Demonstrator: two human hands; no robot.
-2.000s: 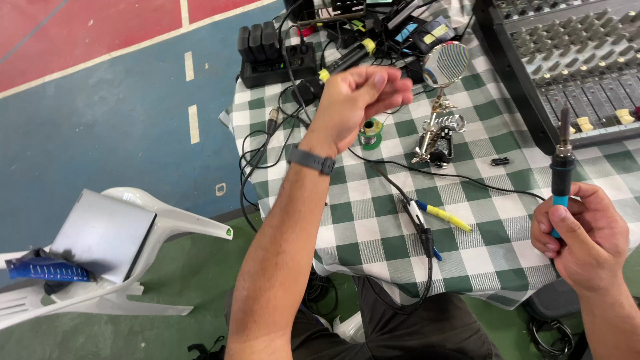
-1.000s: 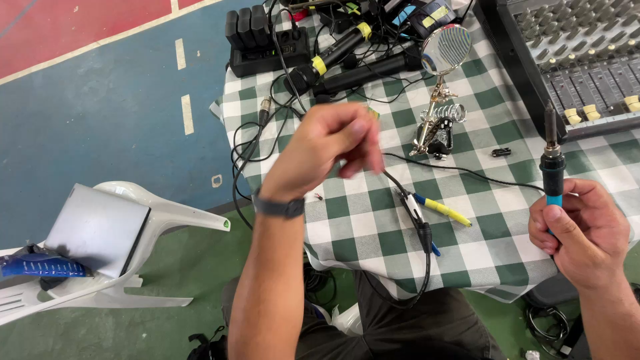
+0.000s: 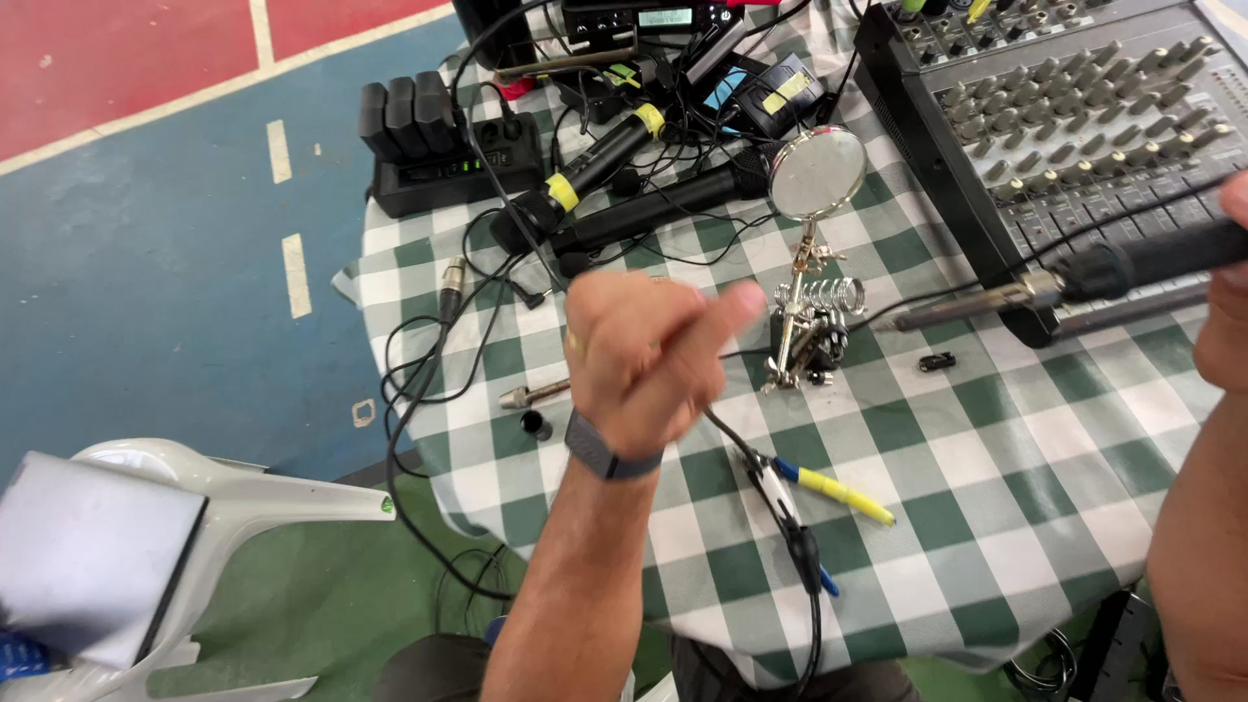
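Observation:
My right hand (image 3: 1224, 336), partly cut off at the right edge, grips a soldering iron (image 3: 1150, 261), its tip pointing left. My left hand (image 3: 648, 361) hangs over the checked cloth, fingers curled; whether it holds something small is hidden. A metal connector part (image 3: 531, 393) shows beside it, partly covered, near a small black sleeve (image 3: 535, 424). Right of my left hand stands a helping-hands stand with magnifier (image 3: 817, 174) and coiled iron holder (image 3: 829, 295). Below lie a black cable (image 3: 805, 561) with a white-and-black clip-like piece (image 3: 777, 490) and a yellow-and-blue pen (image 3: 843, 495).
Two handheld microphones (image 3: 673, 203) lie among tangled cables at the back, beside a black charging dock (image 3: 458, 171). An audio mixer (image 3: 1063, 146) occupies the right rear. A small black part (image 3: 937, 362) lies before it. A white plastic chair (image 3: 263, 487) stands left.
My left hand has come down toward me, and its fingers have curled. The soldering iron has tilted from upright to nearly level. My right hand has moved up and to the right.

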